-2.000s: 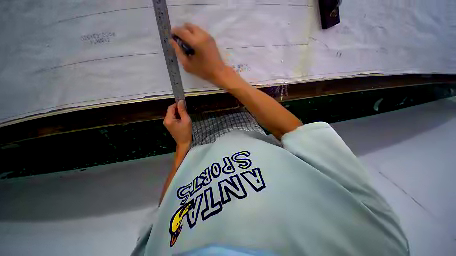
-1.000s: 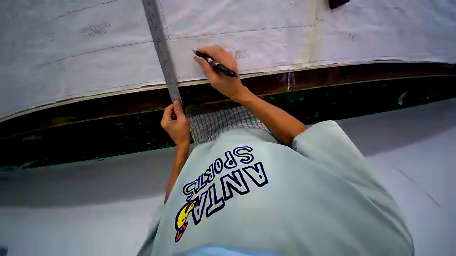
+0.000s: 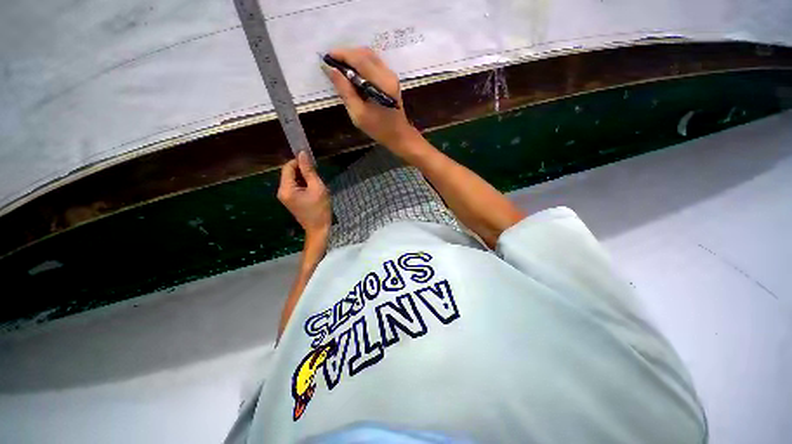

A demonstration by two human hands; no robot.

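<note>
A long grey steel rule lies across the white pattern sheet, and its near end juts past the table edge. My left hand pinches that near end below the edge. My right hand holds a black marking pen over the sheet, right of the rule. The pen's tip points up and left; I cannot tell if it touches the sheet. Thin drawn lines curve across the sheet, with a small printed label above my right hand.
The table has a curved brown wooden edge with pale marks on it and a dark green side. A pale floor lies below. Yellowish clear tape runs over the sheet at the upper right.
My right hand has moved back from beside the rule, pen still held. The sheet and table edge sit higher in the view, and the dark oblong at the upper right has left the view.
</note>
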